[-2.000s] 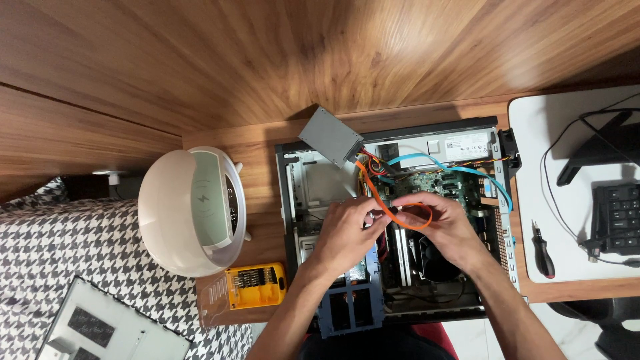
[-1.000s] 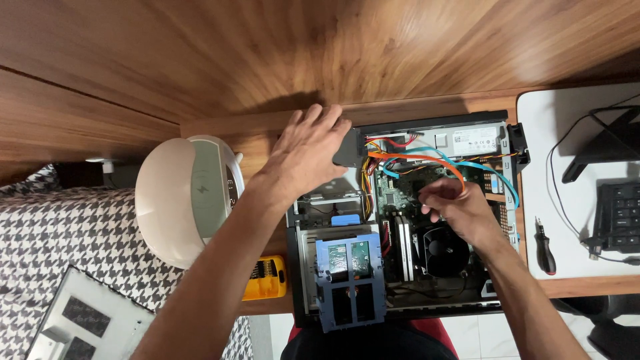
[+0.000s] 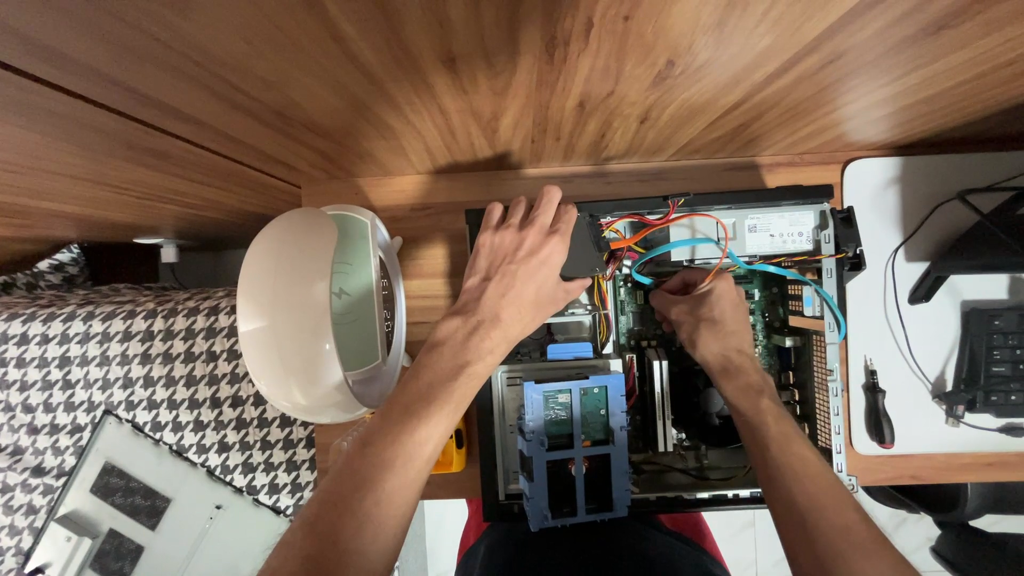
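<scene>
An opened desktop computer case (image 3: 660,504) lies on the wooden desk. My left hand (image 3: 520,264) rests spread over a dark drive (image 3: 586,244) at the case's upper left, thumb at its lower edge. From this drive an orange SATA cable (image 3: 704,216) loops over to my right hand (image 3: 704,316), whose bent fingers hold its end low over the green motherboard (image 3: 636,308); the connector is hidden. A light-blue cable (image 3: 780,270) curves past these fingers. Below are the memory modules (image 3: 658,400), the processor fan (image 3: 712,404) and a blue drive caddy (image 3: 576,452).
A white rounded lamp with a clock display (image 3: 288,312) stands left of the case. A yellow bit case (image 3: 454,452) is partly behind my left forearm. At right, a white mat (image 3: 872,200) holds a screwdriver (image 3: 878,408) and a black keyboard (image 3: 992,360). A side panel (image 3: 192,496) lies lower left.
Two seconds ago both hands held the orange cable together, with the drive tilted above. My left hand has moved up and left onto the drive, now lower in the case; my right hand is over the motherboard.
</scene>
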